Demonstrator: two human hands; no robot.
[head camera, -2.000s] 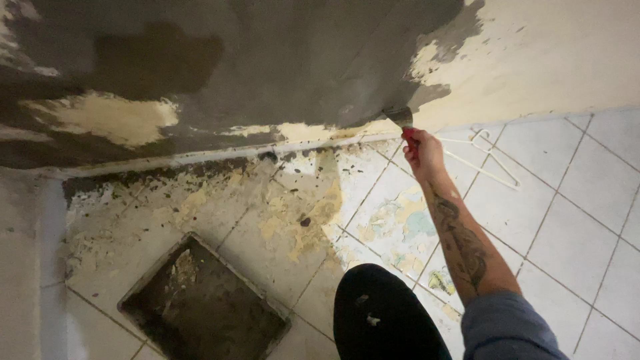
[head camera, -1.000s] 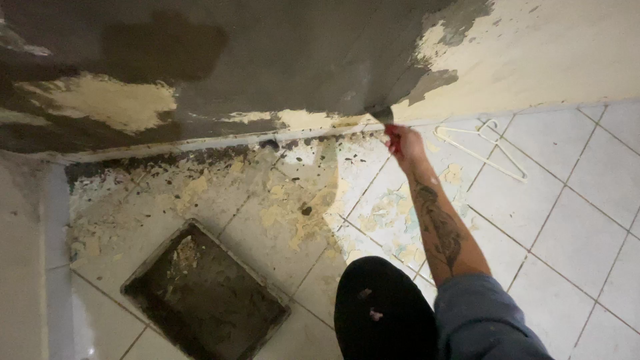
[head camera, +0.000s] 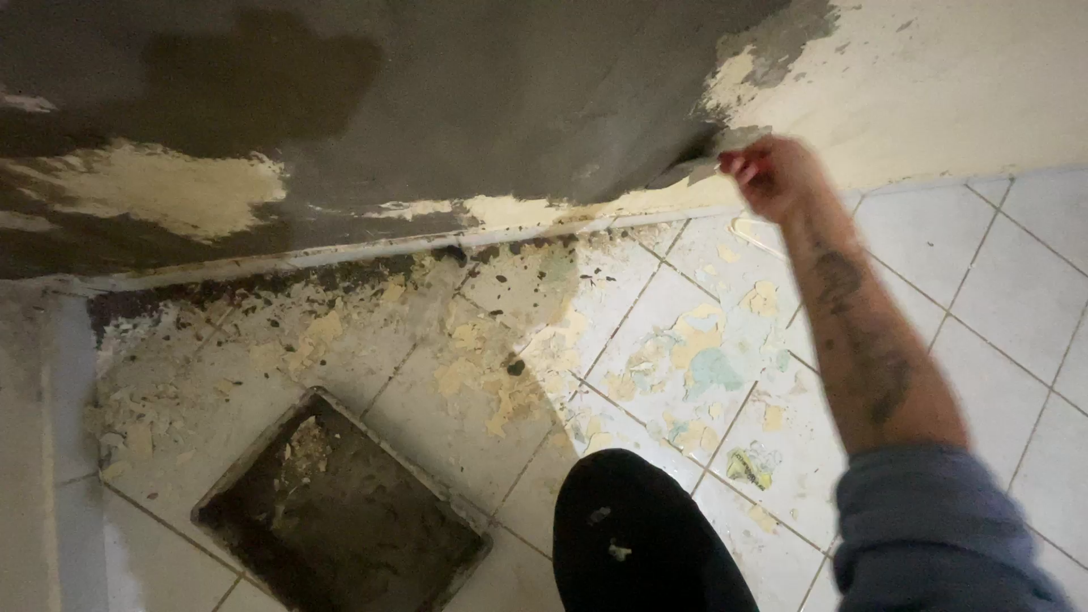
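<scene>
My right hand (head camera: 775, 177) grips the red handle of a putty knife (head camera: 707, 158), its blade against the lower wall. The hand and tool are blurred. Dark grey plaster (head camera: 510, 93) covers much of the wall, with bare cream patches (head camera: 170, 187) at the left and along the bottom. Cream paint (head camera: 952, 102) covers the wall at right. My left hand is out of view.
A rectangular tray (head camera: 382, 518) with dark residue stands on the white floor tiles (head camera: 969, 263). Paint flakes (head camera: 697, 340) and dark crumbs lie along the wall. My black-clad knee (head camera: 637, 535) is at the bottom centre. A white hanger (head camera: 756, 236) is partly behind my forearm.
My right hand with the putty knife has moved up and to the right along the wall since one second ago. The hanger, fully visible then, is now mostly hidden by my forearm.
</scene>
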